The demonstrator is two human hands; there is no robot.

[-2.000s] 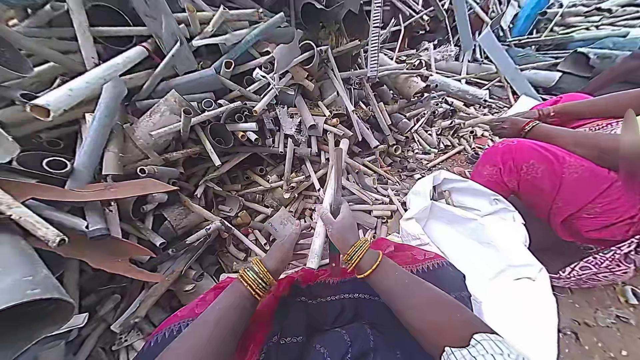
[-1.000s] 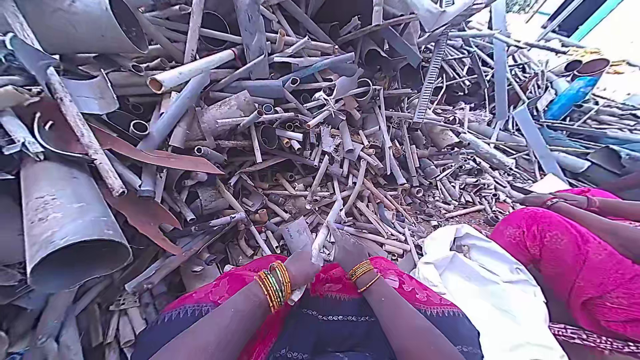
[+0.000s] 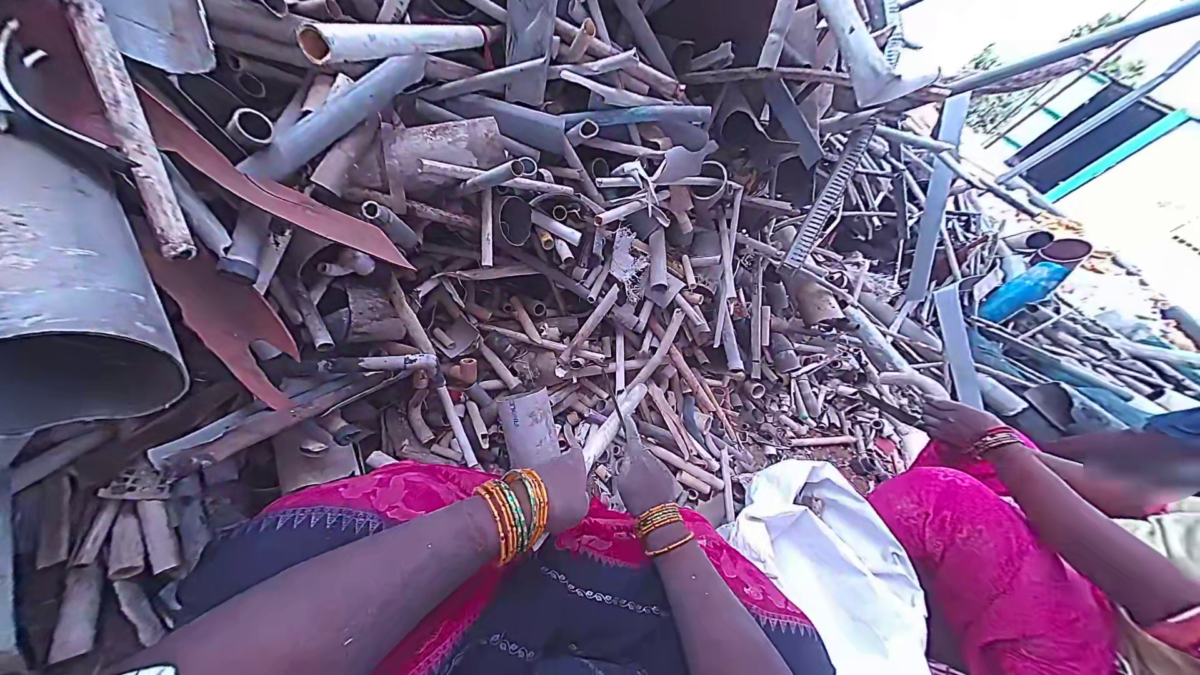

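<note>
My left hand (image 3: 561, 487), with bangles at the wrist, is closed at the lower end of a pale plastic pipe piece (image 3: 605, 436) that points up and to the right. My right hand (image 3: 647, 483) is beside it, closed around the lower end of a thin blade-like tool (image 3: 621, 412) that stands upright against the pipe. A short, wide grey pipe piece (image 3: 528, 427) rises just left of my left hand. Small cut pipe pieces lie heaped in front of both hands.
Large grey pipe (image 3: 84, 281) and a torn reddish-brown sheet (image 3: 281, 202) are at the left. A white sack (image 3: 825, 553) lies right of my lap. Beside it sits a person in pink cloth, whose hand (image 3: 956, 424) holds a dark blade. A blue pipe (image 3: 1022, 295) lies beyond.
The view has shifted, with more of the heap's left and upper parts showing. The pipe piece now slants up and to the right from my left hand.
</note>
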